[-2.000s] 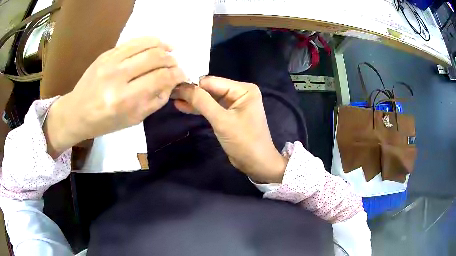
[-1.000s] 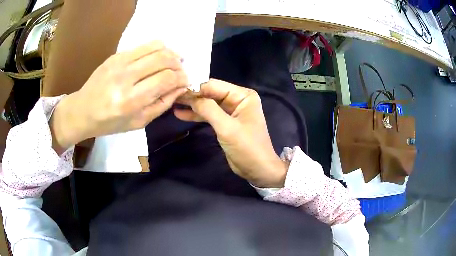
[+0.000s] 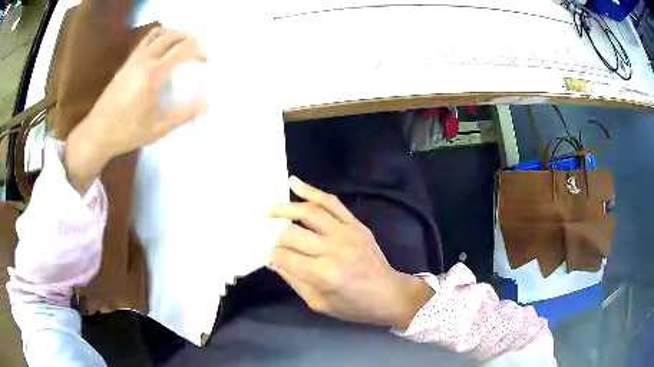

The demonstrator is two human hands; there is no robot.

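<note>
A brown bag panel (image 3: 93,64) with white backing (image 3: 201,193) lies over the table's front edge and hangs down over my lap, its notched lower edge showing. My left hand (image 3: 147,100) lies on the upper part of the panel, blurred, fingers spread and thumb apart. My right hand (image 3: 337,258) is at the right edge of the white backing near the lower corner, with fingertips on it; whether the thumb pinches the sheet is hidden.
The white table (image 3: 430,50) with a ruler print runs along the top. A black cable (image 3: 609,50) lies at its right end. A brown bag body with handles (image 3: 556,215) rests on a blue crate (image 3: 574,302) at the right. Brown straps (image 3: 25,154) show at the far left.
My hands have parted; the left moved up and the right moved down. The white backing now hangs lower and more spread out. The view has shifted and shows more of the table.
</note>
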